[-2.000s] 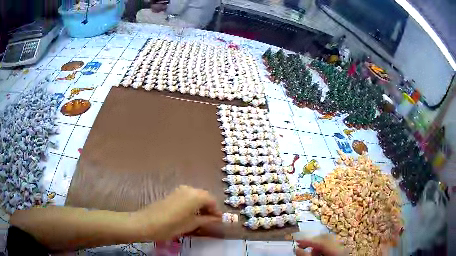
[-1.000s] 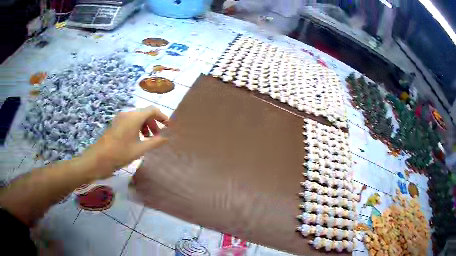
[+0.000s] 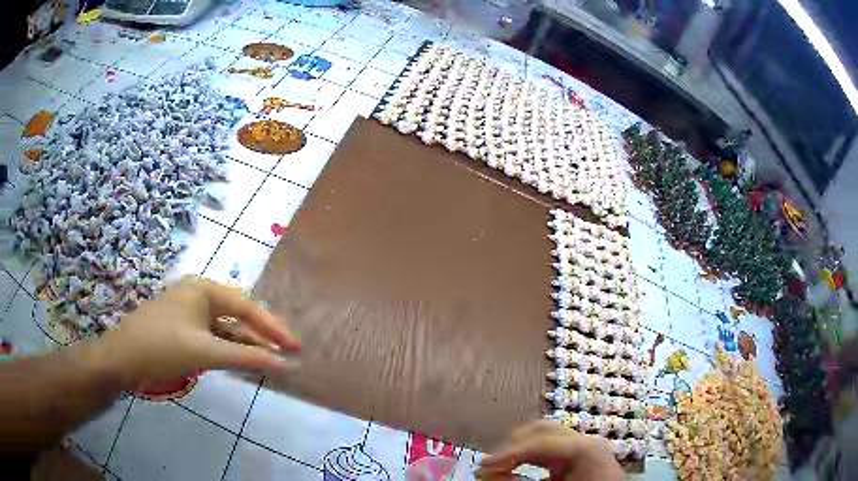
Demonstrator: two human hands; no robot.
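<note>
My left hand [image 3: 202, 329] is over the lower left corner of the brown work board [image 3: 414, 254], thumb and fingers close together; whether a small piece is between the fingertips cannot be told. My right hand [image 3: 555, 453] is at the bottom edge, partly cut off, by the near end of the rows of assembled figures [image 3: 597, 319]; what it holds cannot be told. A loose heap of grey-white pieces [image 3: 122, 188] lies at left. A loose heap of peach pieces [image 3: 724, 418] lies at lower right.
A larger block of assembled figures [image 3: 508, 122] stands along the board's far edge. Dark green miniature trees [image 3: 743, 235] stand in clusters at right. A bench scale [image 3: 155, 9] is cut off at the top left. The printed tablecloth [image 3: 235, 216] shows around the board.
My left hand has gone from the near rows to the grey-white heap and now back toward the board's near edge. My right hand, out of view a second ago, shows again. The view has shifted.
</note>
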